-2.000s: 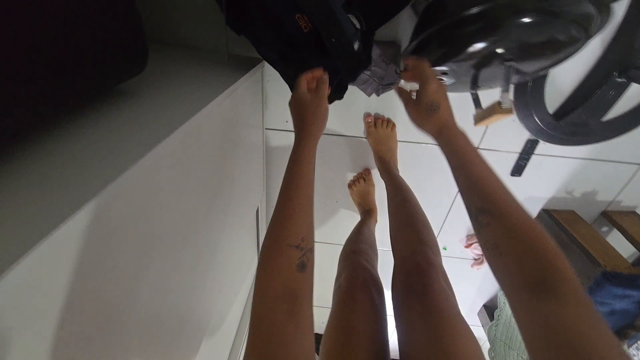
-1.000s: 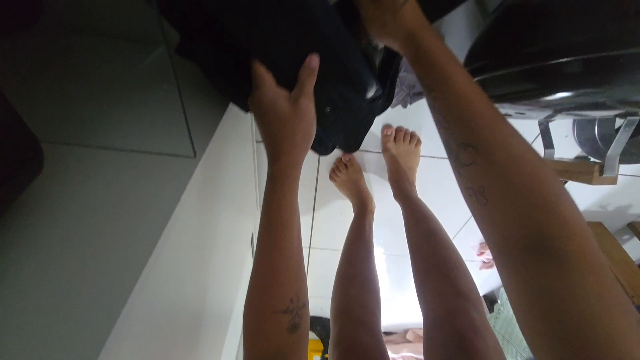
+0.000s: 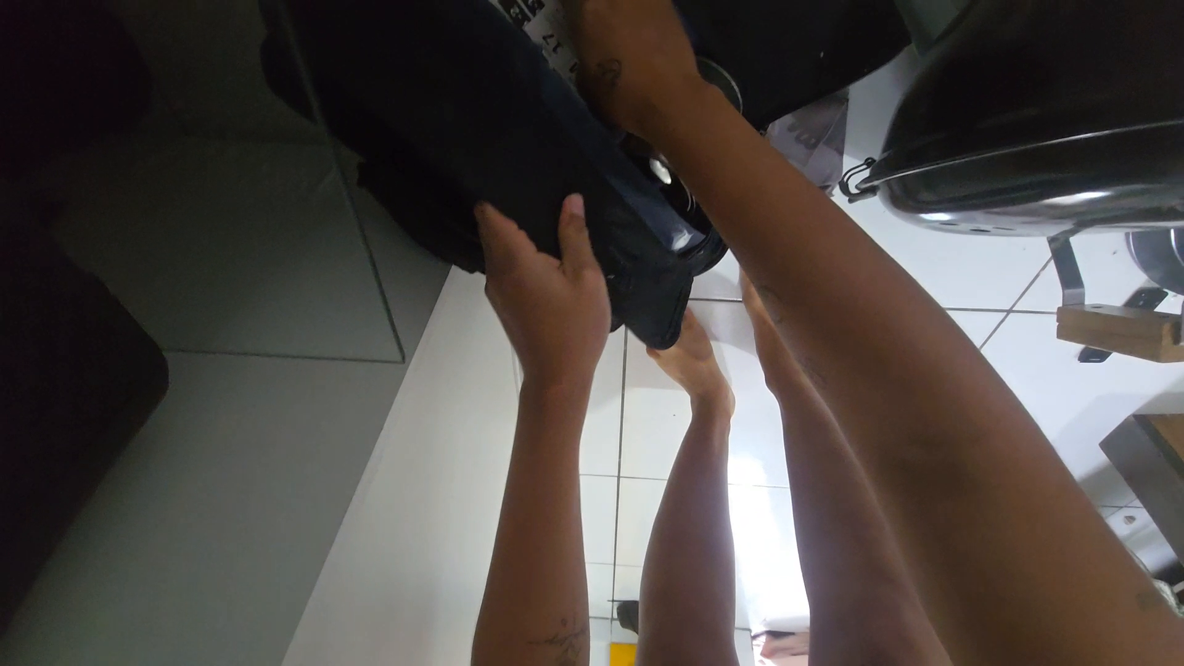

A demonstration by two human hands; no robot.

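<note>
A black fabric bag (image 3: 481,120), lying at a slant, fills the upper middle of the view. My left hand (image 3: 550,277) grips its near side, thumb and a finger spread against the dark cloth. At the top edge, my right hand (image 3: 638,55) reaches into or over the bag's opening; its fingers are hidden, so what it touches cannot be told. Beside that hand, a white printed item (image 3: 555,37) shows inside the opening. Something shiny and round-edged lies under my right forearm.
A black kettle-like grill (image 3: 1036,139) with metal legs and a wooden piece (image 3: 1119,331) stands at the right. A grey ledge (image 3: 231,444) runs along the left, with a dark object (image 3: 74,388) on it. My bare feet are on white floor tiles (image 3: 666,453).
The bag fills more of the view and its opening with the printed item shows. My right hand has moved further over the bag. My left hand stays at its near side.
</note>
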